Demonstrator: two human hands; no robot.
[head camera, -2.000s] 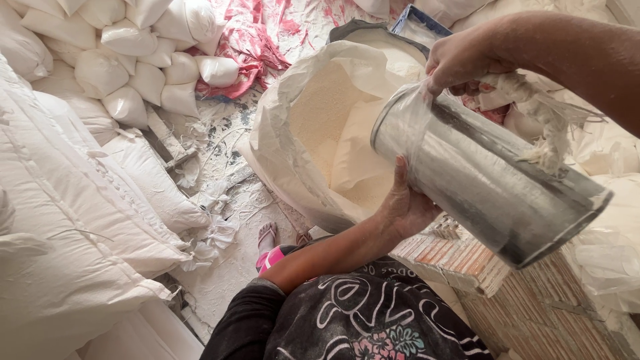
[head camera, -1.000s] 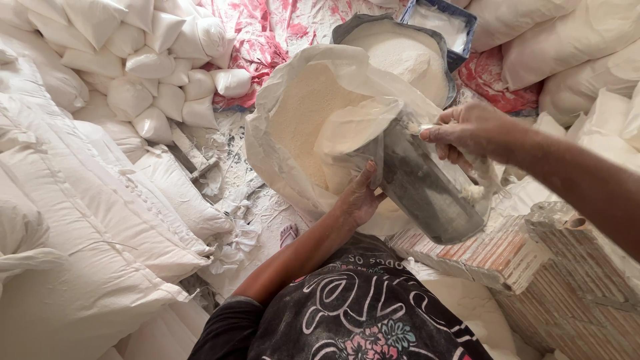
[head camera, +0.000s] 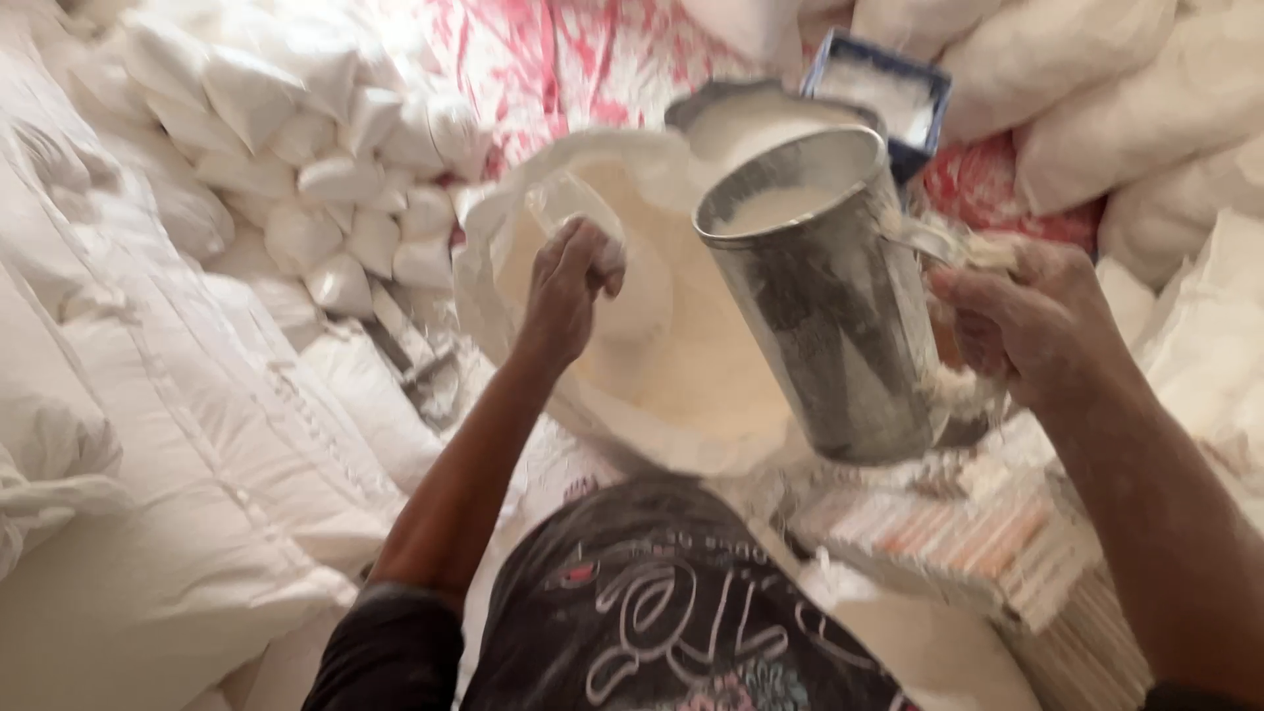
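Note:
My right hand (head camera: 1027, 321) grips the side handle of a cylindrical metal can (head camera: 829, 326), which is tilted slightly and has pale powder inside. White cloth or plastic is wrapped around the handle. My left hand (head camera: 578, 267) is closed on the top of a filled white plastic bag (head camera: 642, 296), over a large open sack of cream-coloured powder (head camera: 731, 370). The bag's lower part lies against the powder and is blurred. Behind the can stands a dark-rimmed tub (head camera: 726, 104) of whitish powder, partly hidden by the can.
Small filled white bags (head camera: 341, 178) are heaped at the upper left, with large white sacks (head camera: 188, 395) below them. A blue crate (head camera: 923, 153) with white contents stands beyond the tub. More large sacks (head camera: 1136, 59) lie at the upper right. Bricks (head camera: 948, 533) are stacked near my right forearm.
The can has come from tilted over toward the open sack to nearly upright. My left hand has left the can's rim and moved left, where it now holds the plastic bag.

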